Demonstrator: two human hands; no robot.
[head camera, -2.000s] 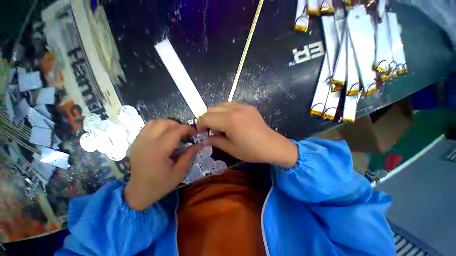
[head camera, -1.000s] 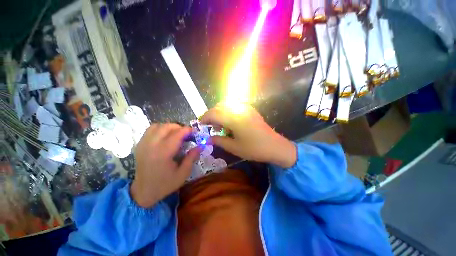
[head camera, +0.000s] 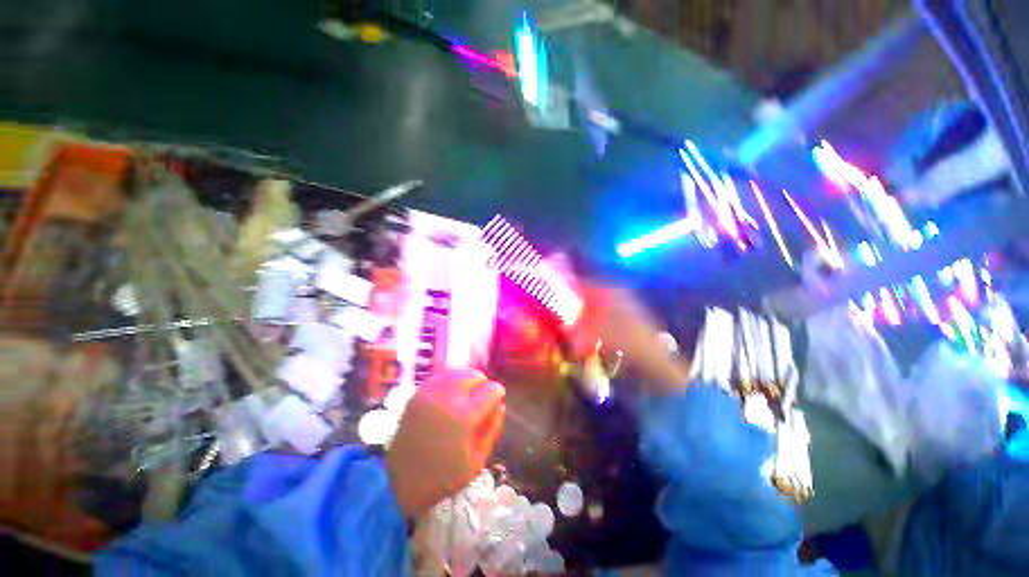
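The view is blurred. My right hand (head camera: 618, 327) reaches forward at centre and grips the near end of a pink-white glowing LED strip (head camera: 528, 271), which points up and left. Small bright and yellow parts show below its fingers; what they are is unclear. My left hand (head camera: 447, 428) is lower left with fingers curled; whether it holds anything cannot be told. Round pads (head camera: 497, 530) lie in a loose pile near my body, and more white discs (head camera: 381, 424) lie beside my left hand. The battery cell is not clearly seen.
White square pieces (head camera: 305, 372) and beige strips lie at left beside a printed sheet (head camera: 446, 304). White battery bars (head camera: 745, 349) lie right of my right arm. Lit strips (head camera: 717, 192) glow along the far right side. Clear plastic bags (head camera: 858, 383) and another person's blue sleeve (head camera: 970, 496) are at right.
The view has swung up towards the far side of the bench. My hands have moved apart, the right one forward with the glowing strip. The strip was unlit two seconds ago and lit one second ago.
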